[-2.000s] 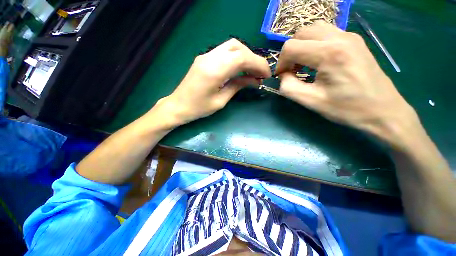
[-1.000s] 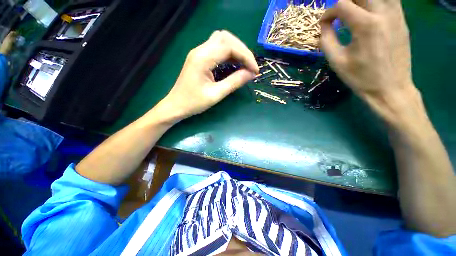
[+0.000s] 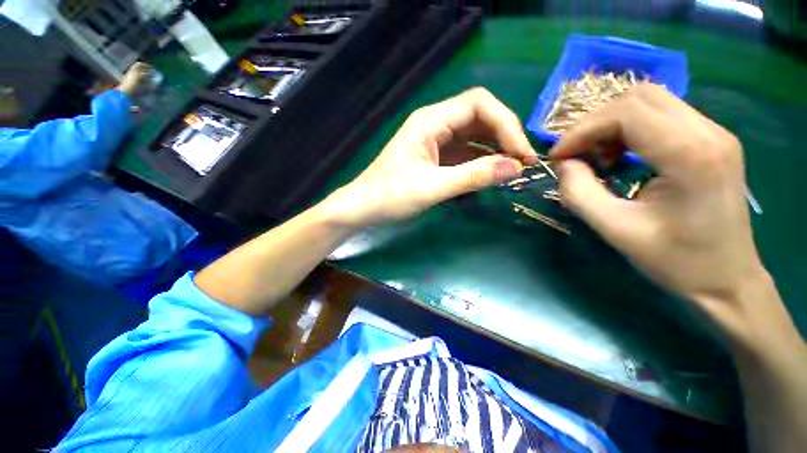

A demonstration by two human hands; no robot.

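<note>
My left hand (image 3: 434,159) has its thumb and forefinger pinched together at the tips over the mat. My right hand (image 3: 659,181) is close beside it, with a thin gold key (image 3: 548,166) between the fingertips of both hands. Which fingers bear the key is hard to tell. Loose gold keys (image 3: 540,218) lie on the green mat below and behind the hands. The blue parts bin (image 3: 671,66), heaped with gold keys (image 3: 588,95), stands behind my right hand. Any dark pieces near the keys are mostly hidden by my hands.
A long black tray (image 3: 354,97) at left holds phone frames (image 3: 205,140) in recessed slots. The tweezers (image 3: 752,200) show partly beyond my right hand. The bench's front edge (image 3: 495,334) runs before me. Another person in a blue smock (image 3: 62,159) is at far left.
My right hand has come from the bin to meet my left fingertips, and a gold key now shows between them. The view has shifted left, showing more of the tray and the other person.
</note>
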